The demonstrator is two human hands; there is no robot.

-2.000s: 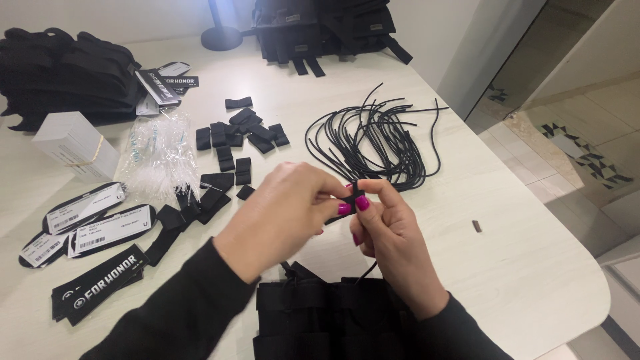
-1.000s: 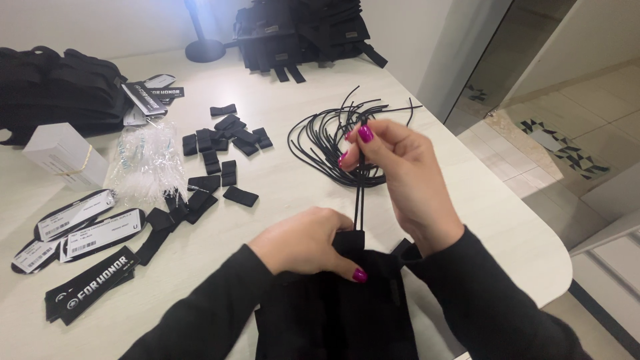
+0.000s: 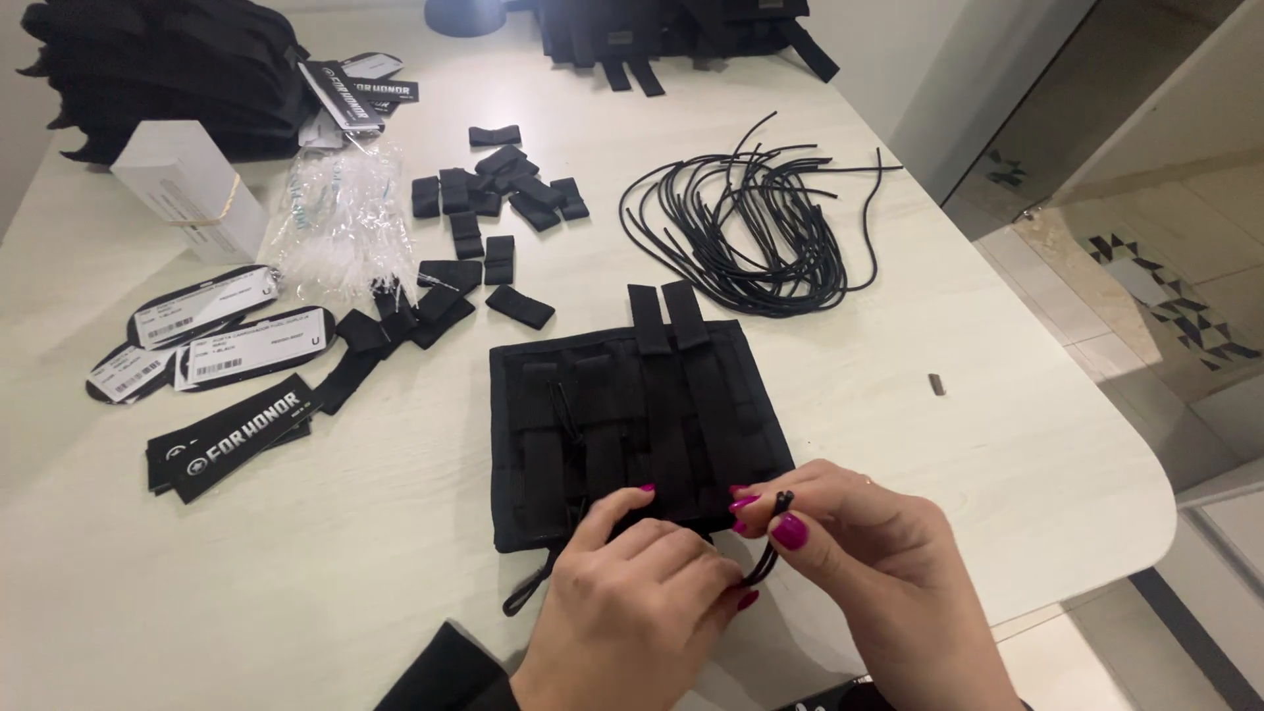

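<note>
A black webbing pouch (image 3: pixel 612 395) lies on the pale table in front of me, two strap ends pointing up past its top edge. My left hand (image 3: pixel 642 592) rests over its lower edge, fingers curled near a black cord; whether they grip it is hidden. My right hand (image 3: pixel 859 563) pinches the doubled end of that black elastic cord (image 3: pixel 765 563) between thumb and fingers, right of the pouch's lower corner. A small cord loop (image 3: pixel 523 590) sticks out at the pouch's lower left. Beyond the pouch lies a loose bundle of black cords (image 3: pixel 736 237).
Folded black webbing pieces (image 3: pixel 499 259) lie left of the cords. Farther left are clear plastic bags (image 3: pixel 341 222), a white box (image 3: pixel 183 193) with a rubber band, printed labels (image 3: pixel 252 346) and black brand tags (image 3: pixel 247 439). Black pouches (image 3: pixel 671 30) sit at the back.
My right hand has come down from above the pouch to its lower right corner. The pouch now lies flat, its webbing face showing. My left hand has moved to its lower edge.
</note>
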